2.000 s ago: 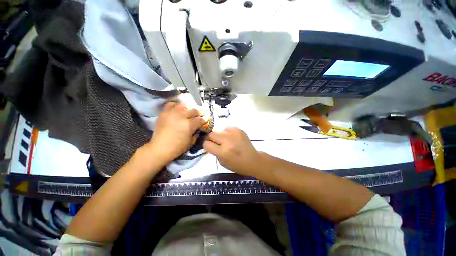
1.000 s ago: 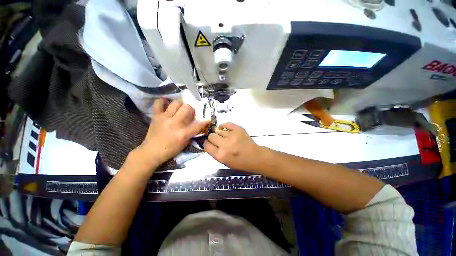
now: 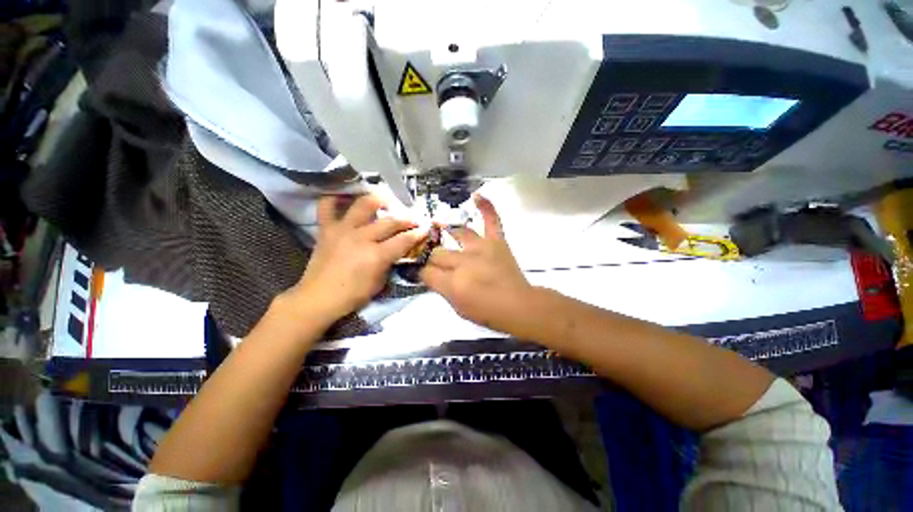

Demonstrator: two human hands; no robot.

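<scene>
The dark ribbed fabric panel (image 3: pixel 235 250) lies left of the needle, with a pale fabric layer (image 3: pixel 235 100) folded over it. My left hand (image 3: pixel 350 257) presses and pinches the fabric edge just left of the presser foot (image 3: pixel 432 205). My right hand (image 3: pixel 479 265) pinches the seam edge (image 3: pixel 410 268) in front of the foot, its index finger stretched up beside it. A small orange-brown patch shows between the fingertips. The fingertips partly hide the seam.
The white sewing machine head (image 3: pixel 531 80) with its control panel (image 3: pixel 701 110) stands over the bed. Yellow-handled snips (image 3: pixel 713 247) lie to the right, partly under an orange scrap (image 3: pixel 656 220). A dark device (image 3: pixel 801 228) and a red item (image 3: pixel 874 285) are further right. Striped fabric (image 3: pixel 75 450) hangs low left.
My right hand's index finger has straightened upward beside the presser foot. My left hand stays on the fabric at the needle with only small shifts. The camera view has shifted slightly.
</scene>
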